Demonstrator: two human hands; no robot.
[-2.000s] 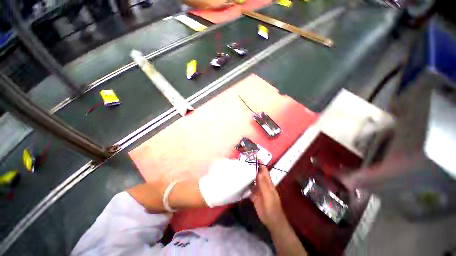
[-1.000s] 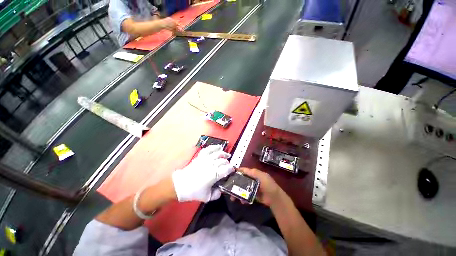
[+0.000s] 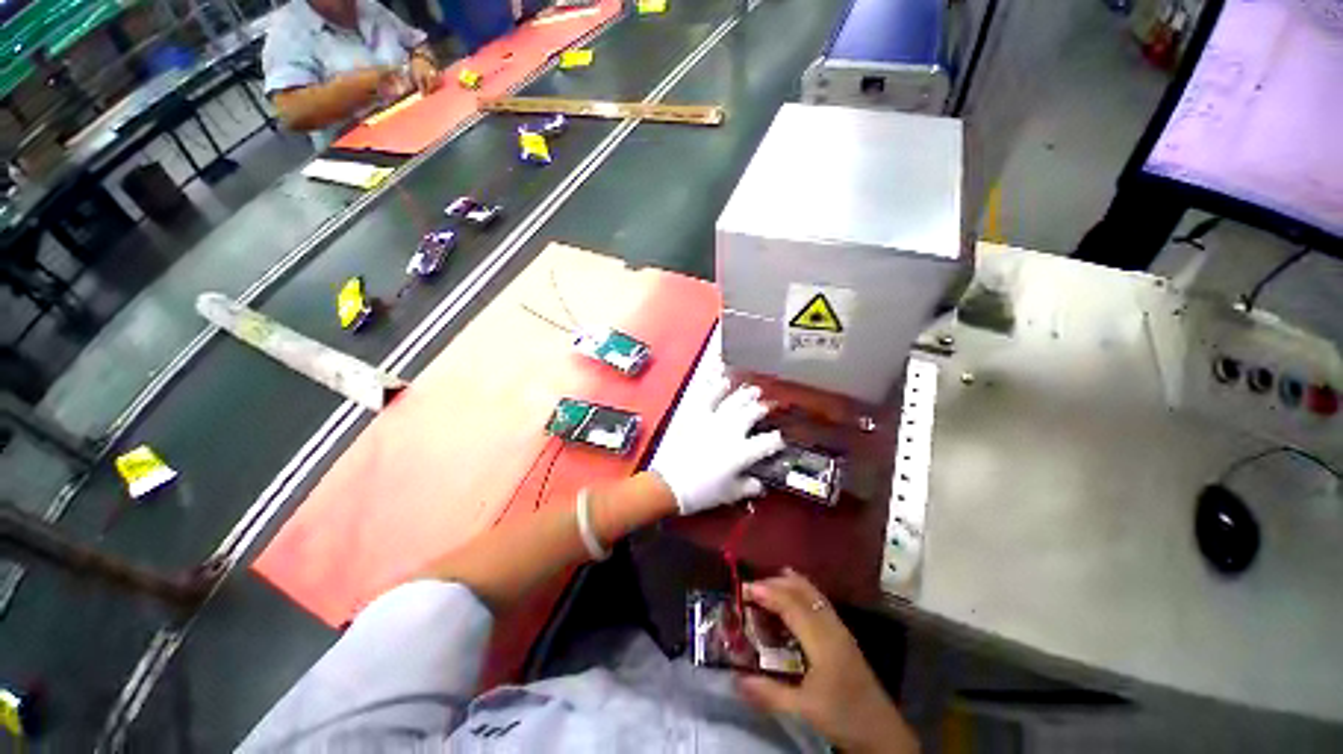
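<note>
My left hand (image 3: 717,449), in a white glove, reaches over the dark red fixture plate (image 3: 717,533). Its fingers touch the left end of a black and silver module (image 3: 804,471) lying there; whether they grip it is unclear. My right hand (image 3: 810,648), bare, holds another module (image 3: 719,631) low in front of my body, with a red wire rising from it. Two more modules lie on the red mat (image 3: 442,427): one with a green end (image 3: 595,426) and red leads, and a green one (image 3: 613,351) with thin leads.
The grey-white laser cover (image 3: 840,192) stands behind the fixture. The cabinet top (image 3: 1031,486) on the right holds a black mouse (image 3: 1227,527). A pale divider bar (image 3: 295,349) and yellow-wrapped parts (image 3: 351,304) lie on the green belt. A person (image 3: 336,74) works at the far left.
My gloved left hand has moved from the held module to the one on the fixture plate. My right hand has lowered its module towards my body. The view has shifted slightly right.
</note>
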